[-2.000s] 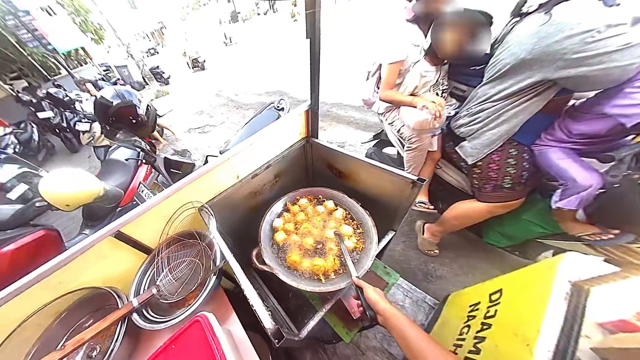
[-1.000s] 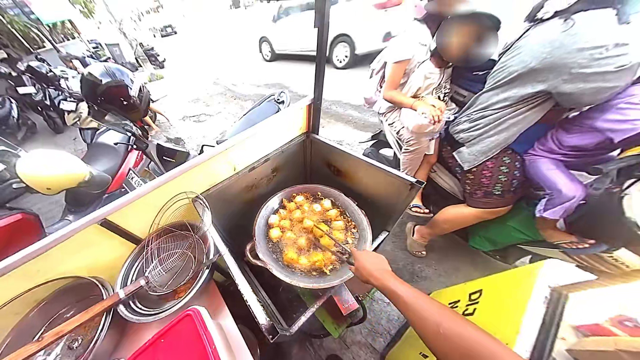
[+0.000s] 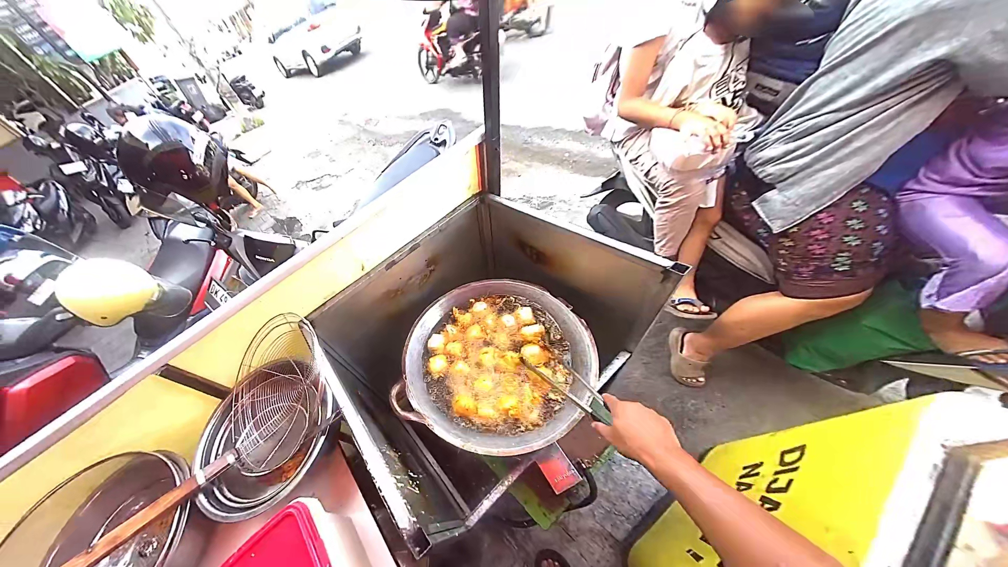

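My right hand [image 3: 639, 429] grips the dark green handle of metal tongs [image 3: 563, 390] at the right rim of a wok. The tongs' tips reach into the hot oil among the food. Golden and pale chunks of frying food [image 3: 488, 358] bubble in the wok [image 3: 431, 431], which stands on a stove inside a metal-walled corner of the stall. My left hand is out of view. Left of the wok, a wire skimmer [image 3: 276, 409] with a wooden handle lies across a metal bowl [image 3: 228, 512].
A metal wind guard [image 3: 583, 260] surrounds the wok's far sides. A red lid [image 3: 283, 543] and a large basin [image 3: 102, 504] are at lower left. At right stand a yellow board [image 3: 795, 472] and people on a motorbike. Parked motorbikes [image 3: 197, 260] line the left; traffic passes beyond.
My right hand first moves up and inward over the wok's edge, then back toward the lower right. The tongs stay over the oil. Vehicles on the road have changed.
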